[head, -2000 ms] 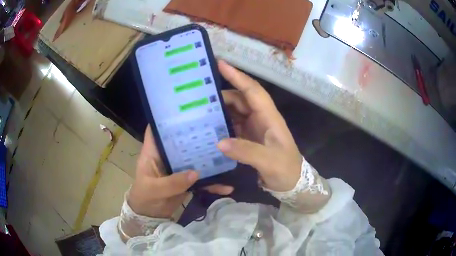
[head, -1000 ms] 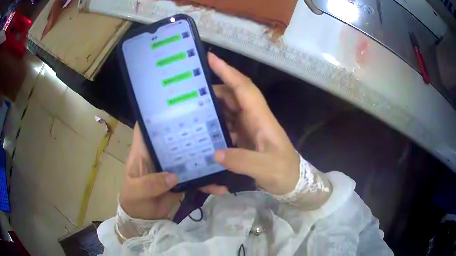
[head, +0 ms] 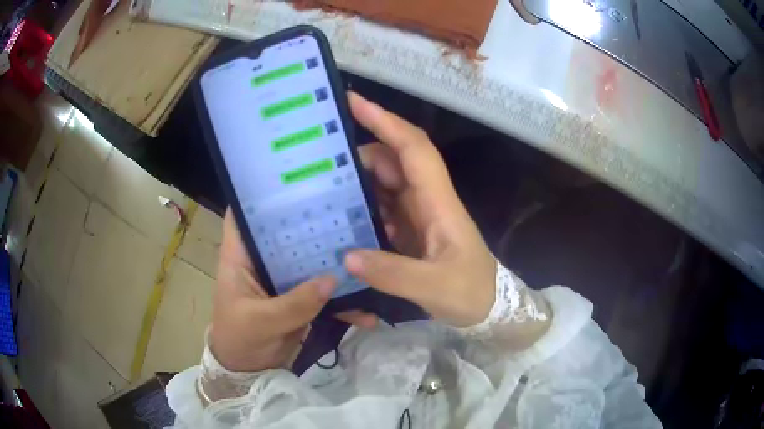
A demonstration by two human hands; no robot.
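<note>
A smartphone in a black case is held upright and slightly tilted in front of me. Its lit screen shows green chat bubbles above a keypad. My left hand grips its lower left side, with the thumb over the bottom of the screen. My right hand holds the right side, fingers behind the phone and thumb over the lower right of the keypad. The fingers behind the phone are partly hidden.
Rust-brown fabric lies on the white machine table. Red-handled thread snips lie at the right by the grey machine bed. A tan board is at the left. Tiled floor with a yellow line shows below.
The phone and both hands have shifted slightly left in the picture since two seconds ago. My left thumb has moved right over the screen since one second ago, and my right thumb slightly left.
</note>
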